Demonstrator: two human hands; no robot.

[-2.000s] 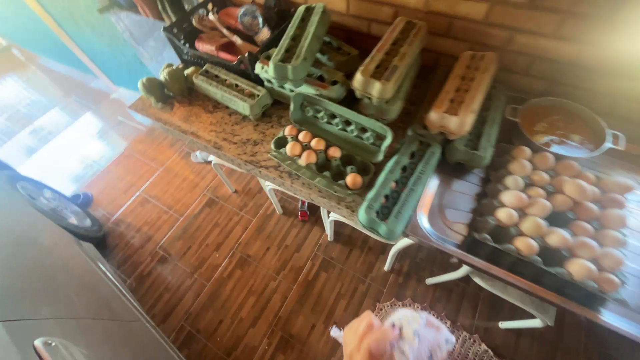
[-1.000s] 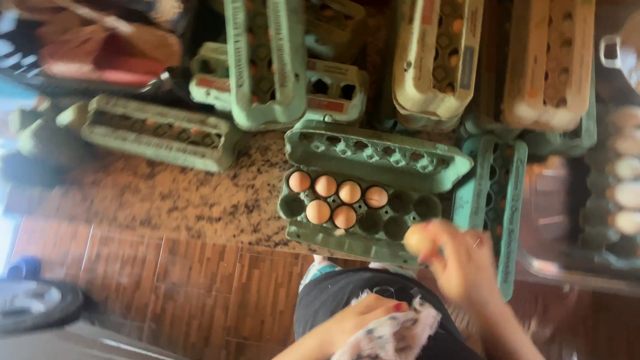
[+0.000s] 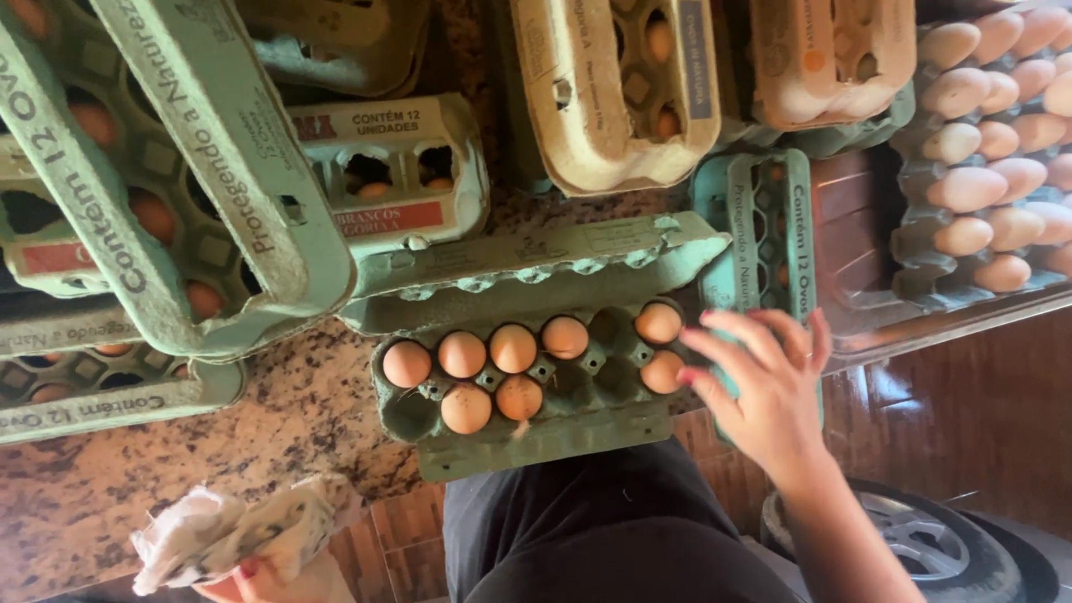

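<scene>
An open green pulp egg carton (image 3: 536, 444) lies on the granite counter, its lid raised at the back. Brown eggs sit in several of its cups, among them a brown egg (image 3: 662, 372) at the right end. My right hand (image 3: 758, 377) is beside that end, fingers spread, thumb and forefinger tips close to the two end eggs; whether they touch cannot be told. Low on the left, my left hand (image 3: 276, 578) holds a crumpled pale cloth (image 3: 251, 528) near the counter's front edge.
Closed egg cartons, such as a beige carton (image 3: 620, 159) and a green one (image 3: 327, 276), stand stacked behind and left. A tray of eggs (image 3: 913, 276) stands on a metal surface (image 3: 955, 331) at right. A wheel (image 3: 930, 536) shows below, past the granite counter (image 3: 293, 410).
An egg held in my right hand one second ago is out of it, and two eggs now fill the carton's right end, where none were. The view has moved closer.
</scene>
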